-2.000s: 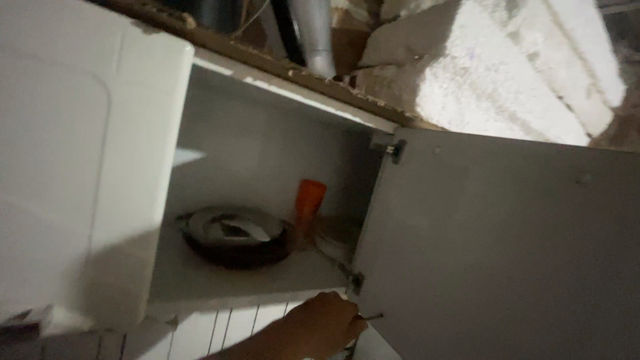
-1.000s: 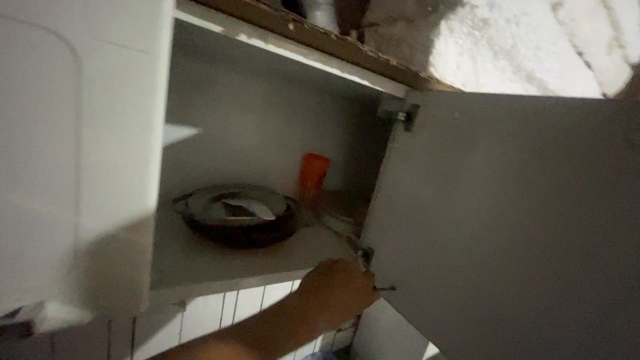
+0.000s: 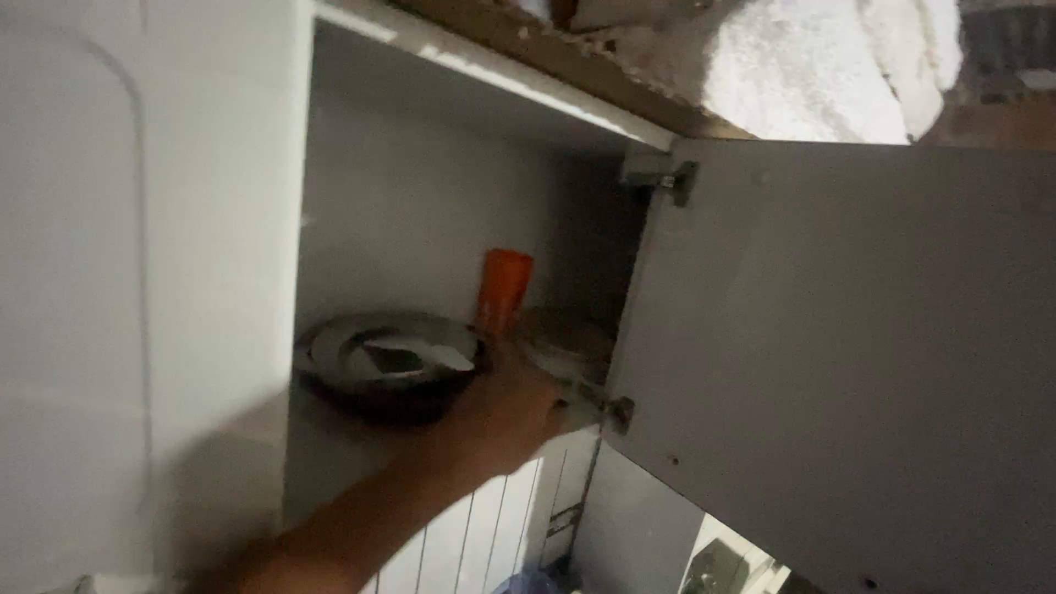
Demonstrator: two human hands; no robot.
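My left hand (image 3: 516,392) reaches into an open white cabinet (image 3: 412,157) from the lower left, blurred by motion. It is beside the right rim of a stack of plates or shallow dishes (image 3: 388,355), just below an orange cup (image 3: 505,285). Whether its fingers touch or hold anything cannot be told. A pale, flat piece (image 3: 437,356) lies on the top dish. Further dishes (image 3: 569,334), dim and partly hidden, stand to the right of the cup. My right hand is out of view.
The cabinet door (image 3: 825,330) stands open at the right on metal hinges (image 3: 683,183). A closed white door panel (image 3: 223,206) fills the left side. White blocks (image 3: 817,66) lie above the cabinet's top edge. Below are striped white tiles (image 3: 487,520) and a bluish item (image 3: 532,582).
My left hand has moved from the lower hinge and the door's lower edge up into the cabinet, toward the dishes and the orange cup.
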